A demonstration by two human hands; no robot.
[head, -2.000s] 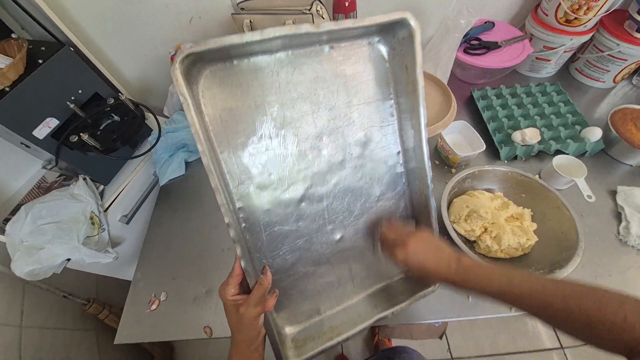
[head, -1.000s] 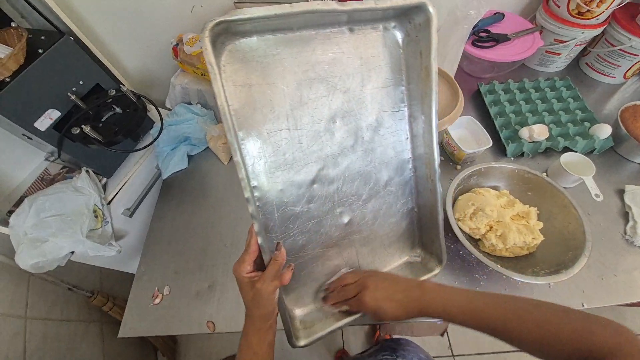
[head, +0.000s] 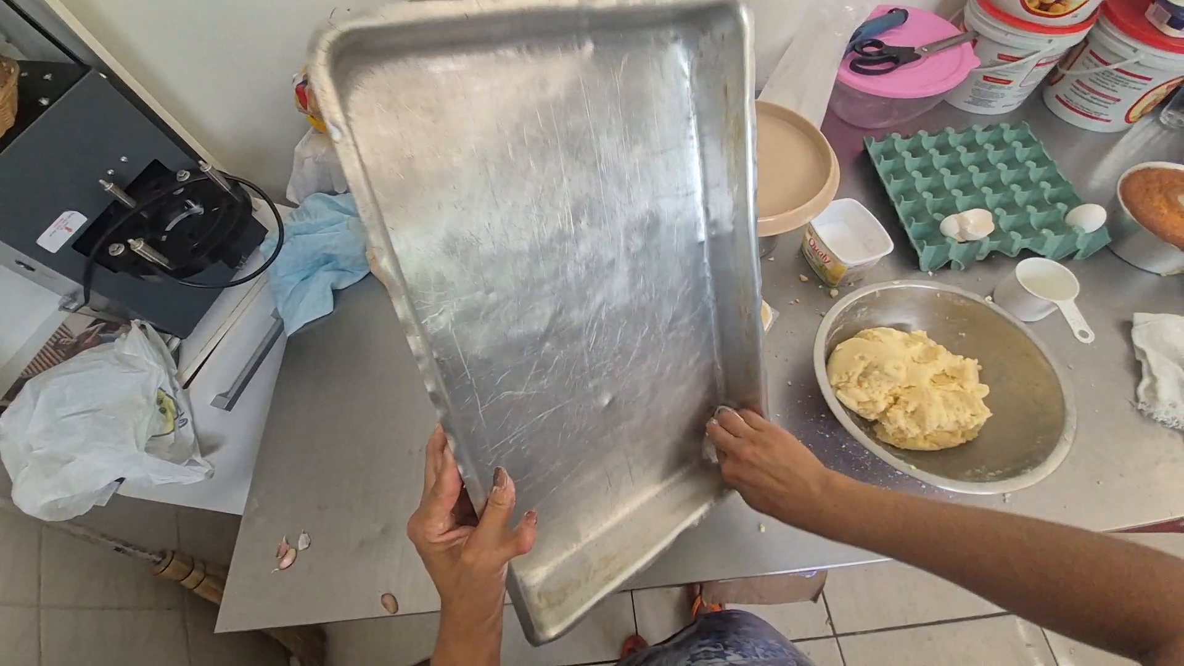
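Observation:
A large rectangular metal baking pan point(head: 555, 240), scratched and shiny inside, is held tilted up over the table's front edge. My left hand point(head: 472, 527) grips its lower left side, with the thumb inside the rim. My right hand point(head: 763, 462) is at the pan's lower right inner wall, its fingers closed on a small pale piece of something, mostly hidden. To the right, a steel bowl point(head: 1027, 416) holds a lump of yellow dough point(head: 911, 388).
Behind the bowl are a margarine tub point(head: 846, 242), a measuring cup point(head: 1038, 289), a green egg tray point(head: 980, 199) with eggshells, and scissors point(head: 911, 54) on a pink lid. A blue cloth point(head: 319, 254) lies left; garlic cloves point(head: 289, 552) rest near the metal table's point(head: 324, 462) edge.
My right hand has moved from the pan's bottom end to its lower right inner wall. My left hand keeps its hold on the pan's left side.

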